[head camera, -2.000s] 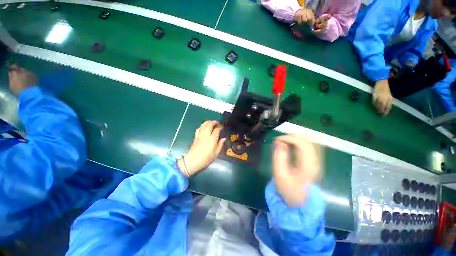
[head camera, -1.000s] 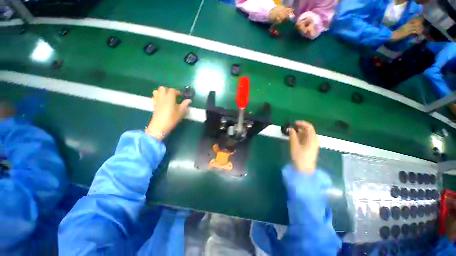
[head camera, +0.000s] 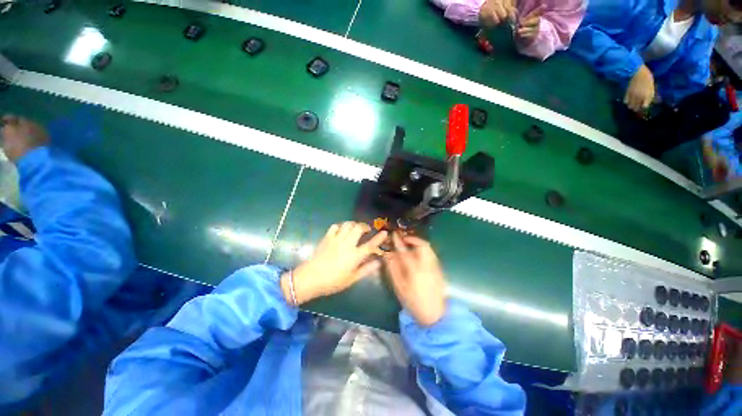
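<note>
The black press fixture (head camera: 407, 183) stands on the green bench with its red handle (head camera: 457, 130) upright. My left hand (head camera: 335, 262) and my right hand (head camera: 416, 276) meet over the orange locating nest (head camera: 380, 224), which shows only in small patches between the fingers. A dark part (head camera: 386, 242) sits at the nest under the fingertips of both hands; its outline is mostly hidden. The fingers of both hands touch it or the nest.
The green conveyor (head camera: 220, 77) behind the fixture carries several dark square and round parts. A clear blister tray (head camera: 598, 325) with rows of black discs lies at the right, beside a red bin (head camera: 720, 357). Workers' blue and pink sleeves show at the left and opposite.
Both hands have moved from the conveyor edge, where the right held a dark part, down to the nest. A round part that was near my left hand now lies alone on the conveyor.
</note>
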